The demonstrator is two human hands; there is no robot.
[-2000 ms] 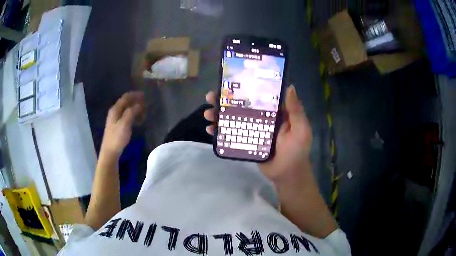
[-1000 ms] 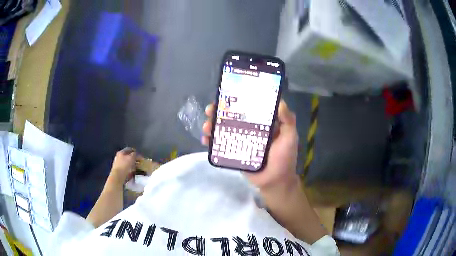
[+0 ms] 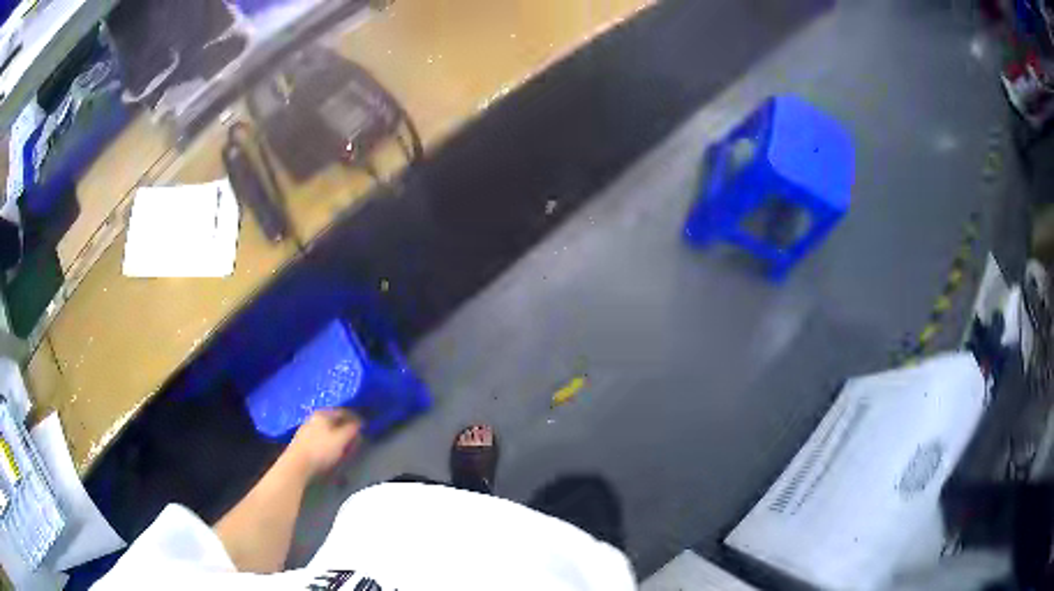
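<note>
My left hand [image 3: 327, 439] is low left of centre, its fingers curled. It overlaps the front edge of a blue plastic stool [image 3: 303, 383] beside the bench. I cannot tell whether it touches the stool or holds anything. My right hand and the smartphone are out of the picture.
A second blue stool [image 3: 814, 150] stands on the grey floor at upper right. A tan bench [image 3: 497, 52] carries a dark bag-like item [image 3: 329, 113] and white paper [image 3: 182, 233]. A white carton [image 3: 861, 468] is at lower right. My sandalled foot [image 3: 475, 456] shows below centre.
The view has swung to the bench and stools. My right hand and the lit smartphone have left the picture. My left hand now overlaps the near stool.
</note>
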